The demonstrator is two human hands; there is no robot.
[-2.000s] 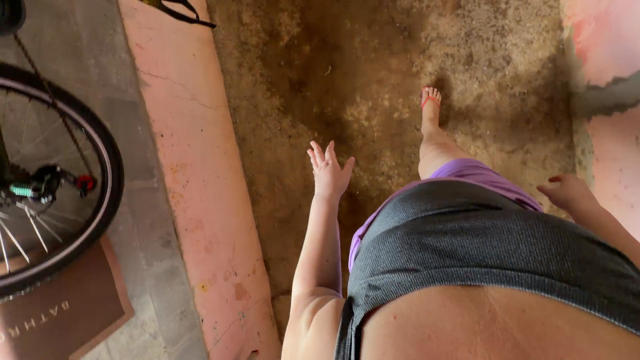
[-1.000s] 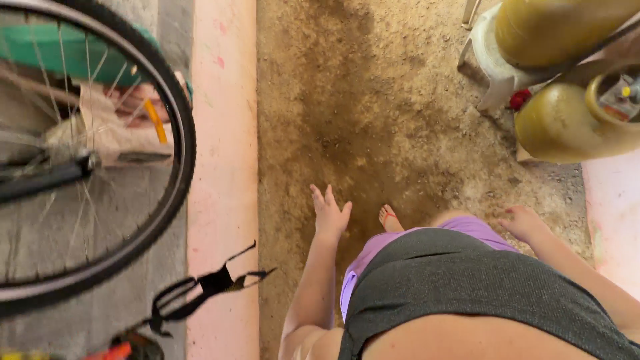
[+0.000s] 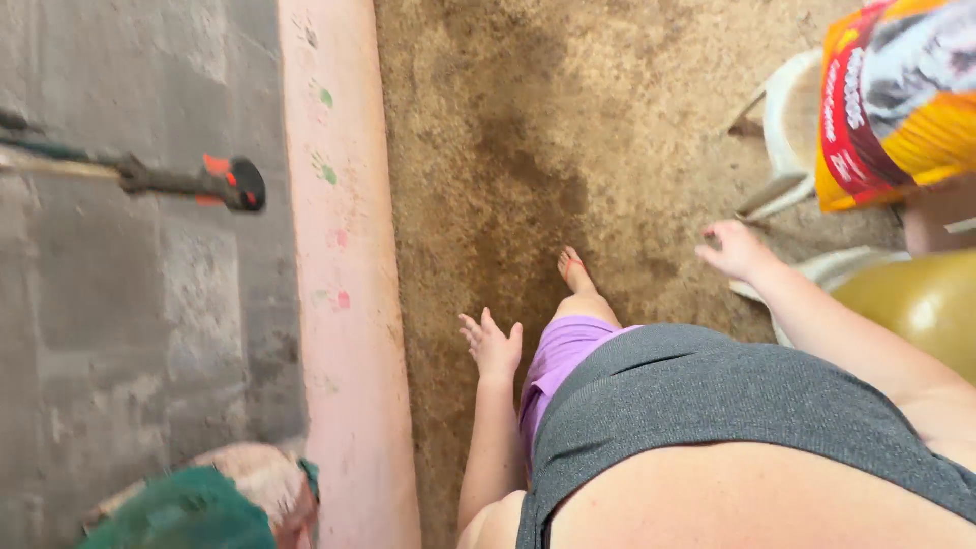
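My left hand point(image 3: 492, 343) hangs over the stained concrete floor point(image 3: 488, 152) with its fingers spread and nothing in it. Out to the right, my right hand point(image 3: 733, 248) is empty too, its fingers loosely bent and apart. It is nearest to the legs of a white plastic chair point(image 3: 785, 114) that bears an orange and red printed bag point(image 3: 877, 114). One foot in a red-strapped flip-flop point(image 3: 572, 267) shows between the hands; the other foot is hidden.
A pink painted ledge point(image 3: 347, 381) with small handprints runs along the left. Beyond it, a black and orange tool handle point(image 3: 206, 183) lies above grey tiles point(image 3: 99, 267), with green cloth point(image 3: 183, 511) lower down. A yellow rounded container point(image 3: 915, 305) stands on the right beneath my forearm.
The view has moved along the passage; the bicycle wheel is out of sight, and the chair with the bag has come into view. My right hand has moved outward from my body.
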